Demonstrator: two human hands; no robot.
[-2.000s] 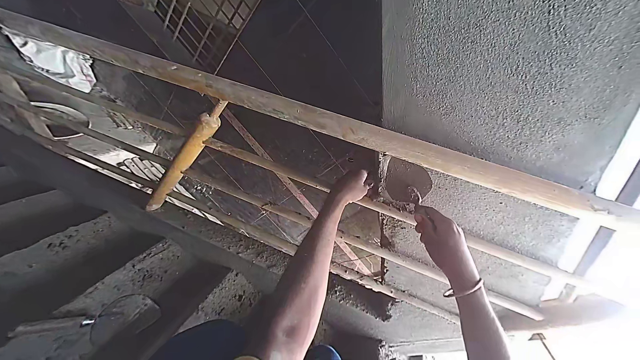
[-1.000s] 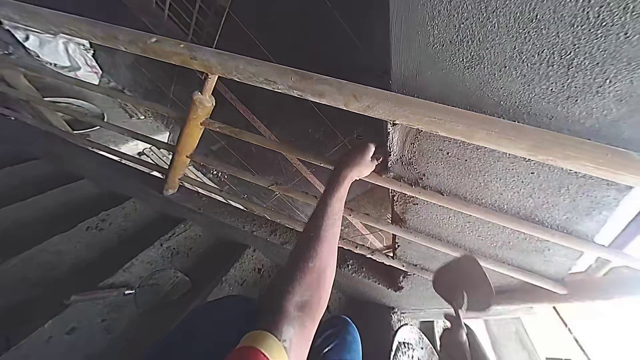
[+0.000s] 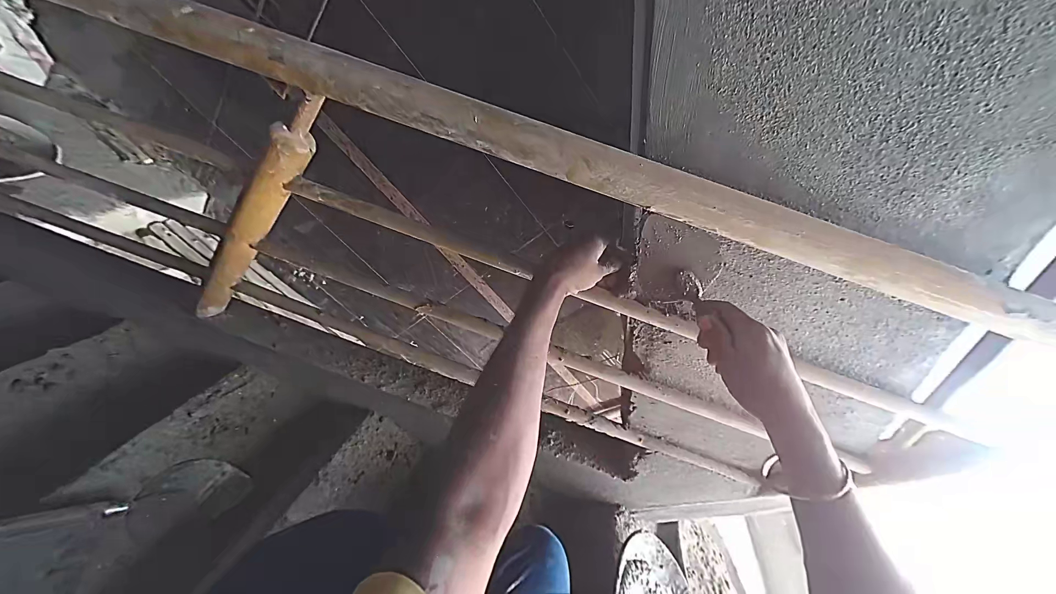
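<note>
My right hand (image 3: 747, 355), with a bangle on its wrist, grips the handle of a trowel. The trowel's blade (image 3: 672, 247) lies against the grey plastered wall (image 3: 825, 107), just beyond the wooden handrail (image 3: 495, 132) and beside the wall's vertical edge. My left hand (image 3: 582, 266) reaches over the lower rails to that edge, its fingers curled and close to the dark side of the corner. Whether it holds anything is hidden. Rough mortar shows along the edge (image 3: 629, 330) between the two hands.
Slim rails (image 3: 396, 219) and a yellowish turned wooden post (image 3: 256, 219) form the railing in front of me. Rough concrete steps (image 3: 148, 412) lie at lower left, with a round-bladed tool (image 3: 190, 491) on them. A basin (image 3: 21, 148) is beyond the railing at far left.
My right hand has brought the trowel up from low at the right to the wall beside the corner, where it also was two seconds ago. My left hand has stayed near the edge.
</note>
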